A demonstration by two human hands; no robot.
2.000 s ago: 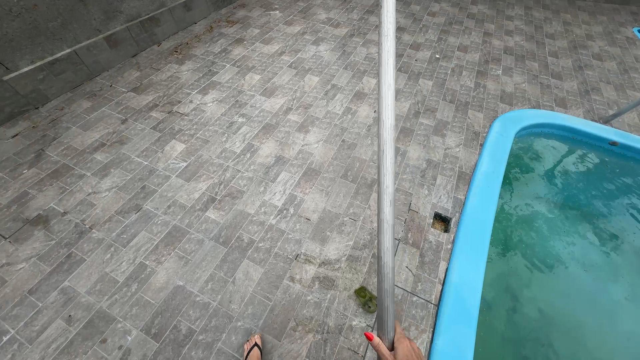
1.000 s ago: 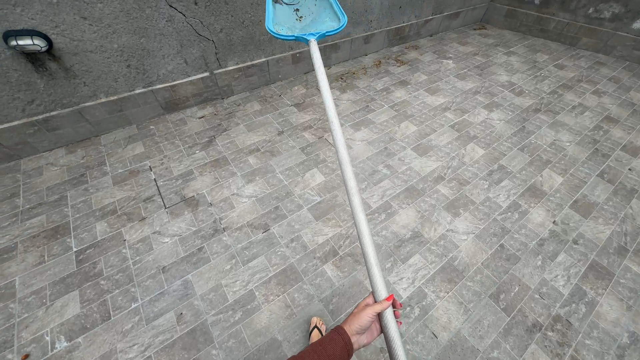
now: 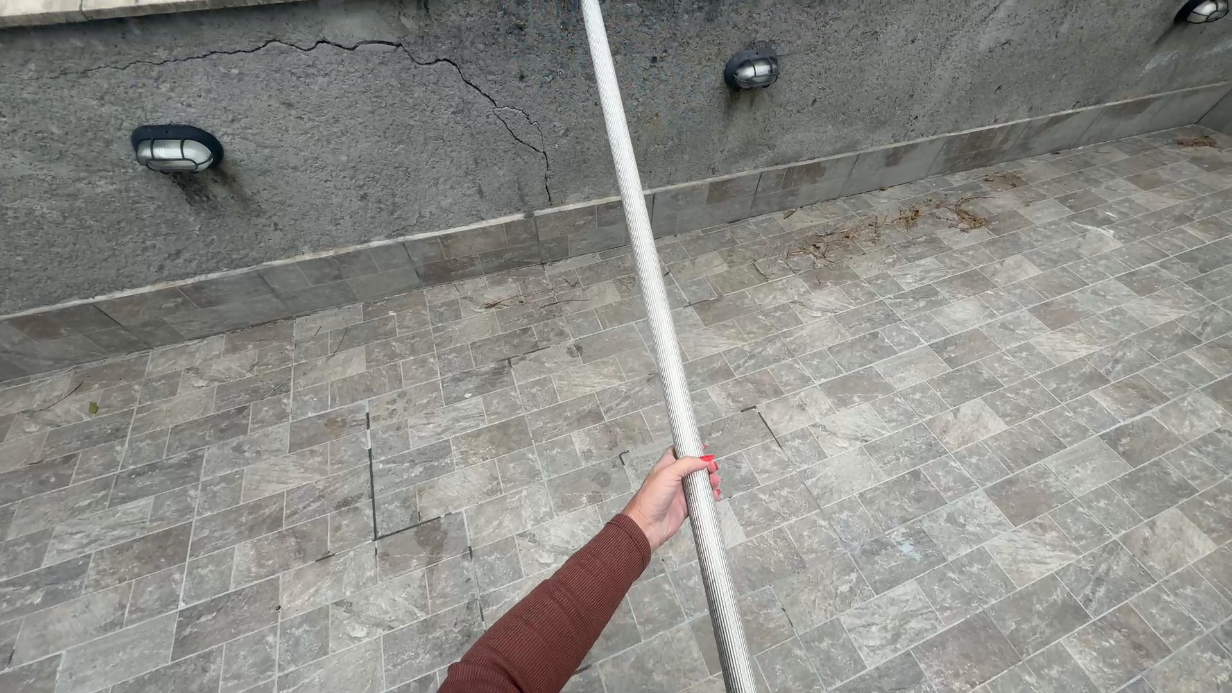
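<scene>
My left hand, in a brown ribbed sleeve, is closed around a long ribbed pale-grey metal pole. The thumb with its red nail lies across the near side, and fingertips show at the pole's right edge. From beyond the top edge of the view the pole slants down to the bottom edge, right of centre. Both of its ends are out of frame. My right hand is not in view.
A rough grey wall with a branching crack runs along the back, with bulkhead lamps on it. Tiled skirting meets the stone-patterned paving. Dry plant debris lies near the wall.
The view has swung from the pool to the wall. The blue skimmer net on the pole's far end, in view one second ago, is now out of frame. My left hand still grips the pole.
</scene>
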